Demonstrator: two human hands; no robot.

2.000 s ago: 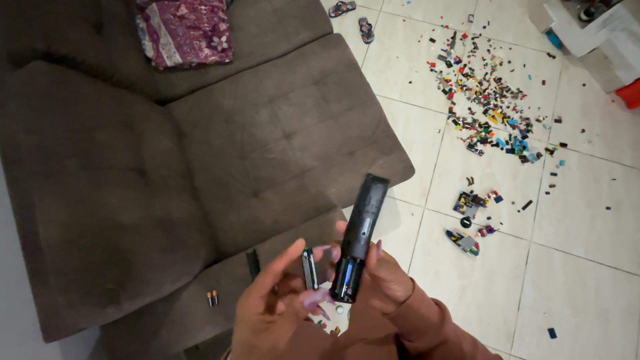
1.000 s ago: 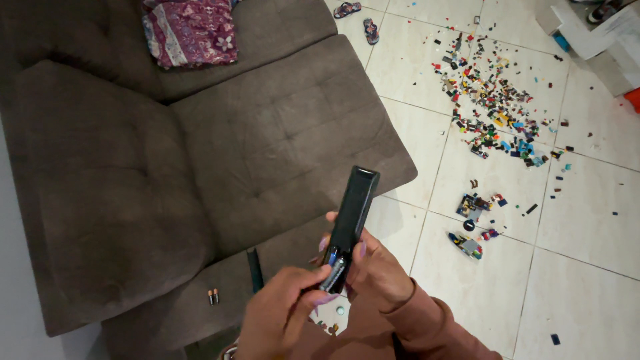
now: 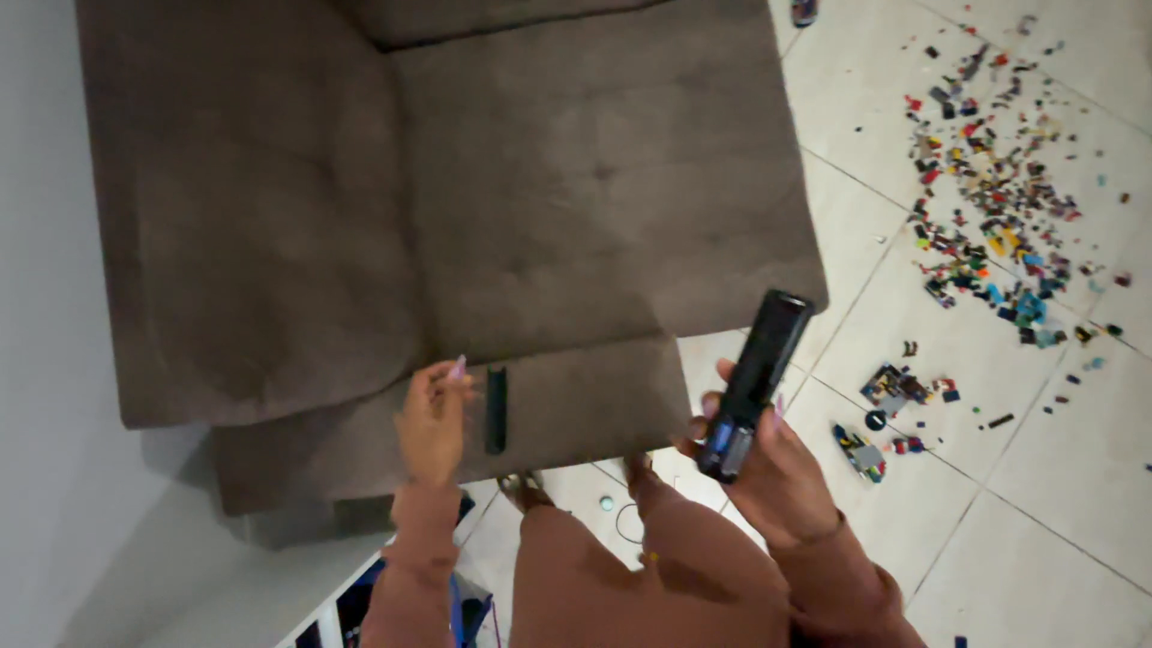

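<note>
My right hand [image 3: 785, 481] holds a black remote control [image 3: 756, 382], tilted, with its open battery compartment at the lower end. Batteries, one blue and one greyish, show in that compartment. My left hand [image 3: 436, 423] is raised over the lower part of the sofa, its fingers bent and blurred; whether anything is between them I cannot tell. Just right of my left fingers, a long narrow dark piece [image 3: 497, 410], possibly the remote's cover, lies on the brown fabric.
A brown sofa [image 3: 594, 180] fills the middle and left. Scattered building bricks [image 3: 999, 207] and partly built brick models [image 3: 895, 389] cover part of the tiled floor at right. My legs [image 3: 630, 576] are below, with a small pale round thing [image 3: 607, 503] on the floor between them.
My left hand has moved left, away from the remote. My right hand still holds the remote. The two batteries seen earlier on the sofa no longer show. The view has shifted.
</note>
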